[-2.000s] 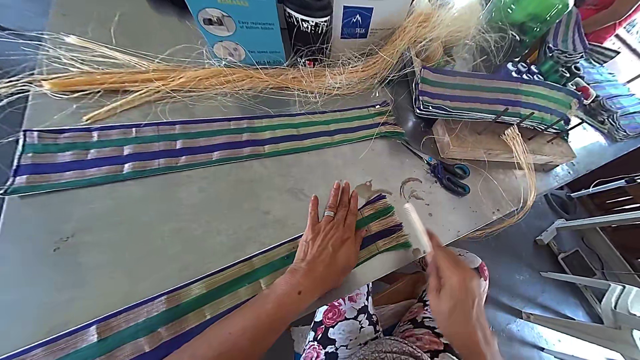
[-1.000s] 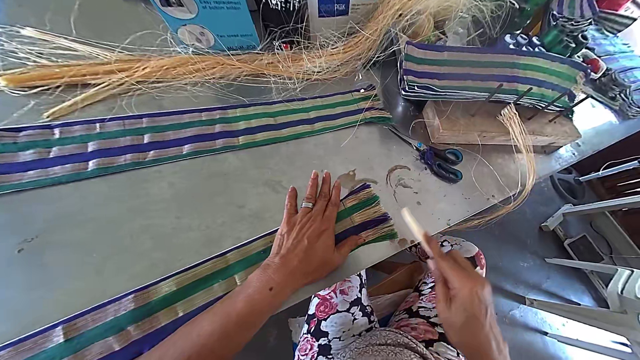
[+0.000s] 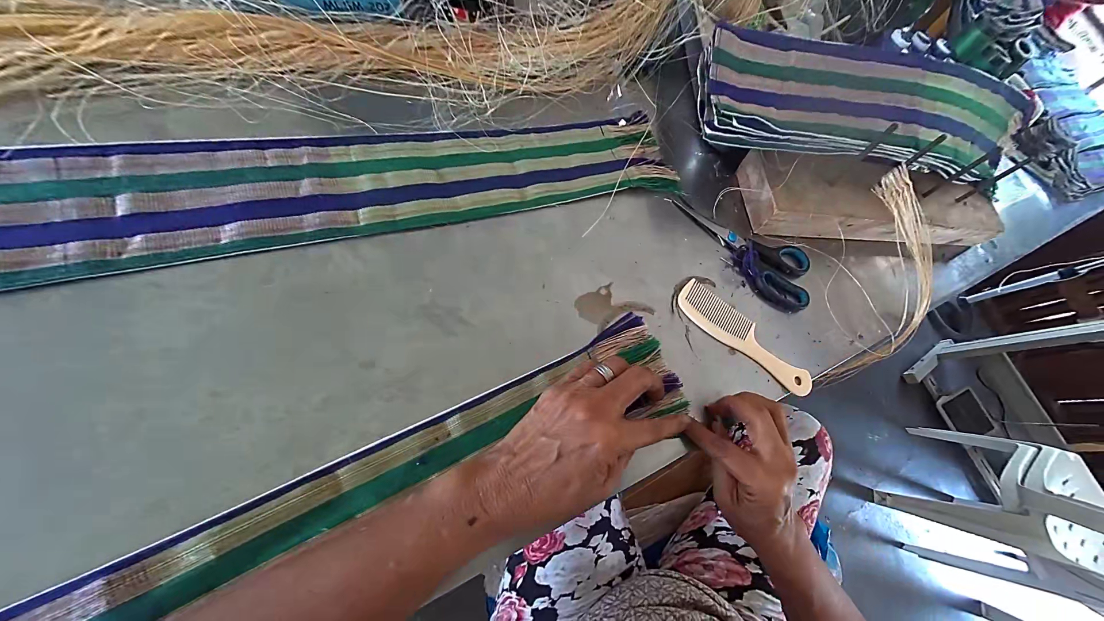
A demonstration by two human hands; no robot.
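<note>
A striped woven strip in purple, green and beige runs from the lower left to a fringed end near the table's front edge. My left hand lies over the strip just behind the fringe, fingers bent, its fingertips at the fringe's near corner. Close against them is my right hand, thumb and fingers bent together at that corner; whether fibres are pinched between them is hidden. A cream comb lies on the table, beyond my right hand. Scissors with black and blue handles rest behind the comb.
A second striped strip lies farther back. Behind it is a long bundle of loose straw-coloured fibres. At the right, a folded striped cloth stands by a wooden block with metal spikes, from which fibres hang.
The comb has left my right hand and lies on the table. My right hand has moved in beside my left, whose fingers were flatter and are now bent. The view has moved closer.
</note>
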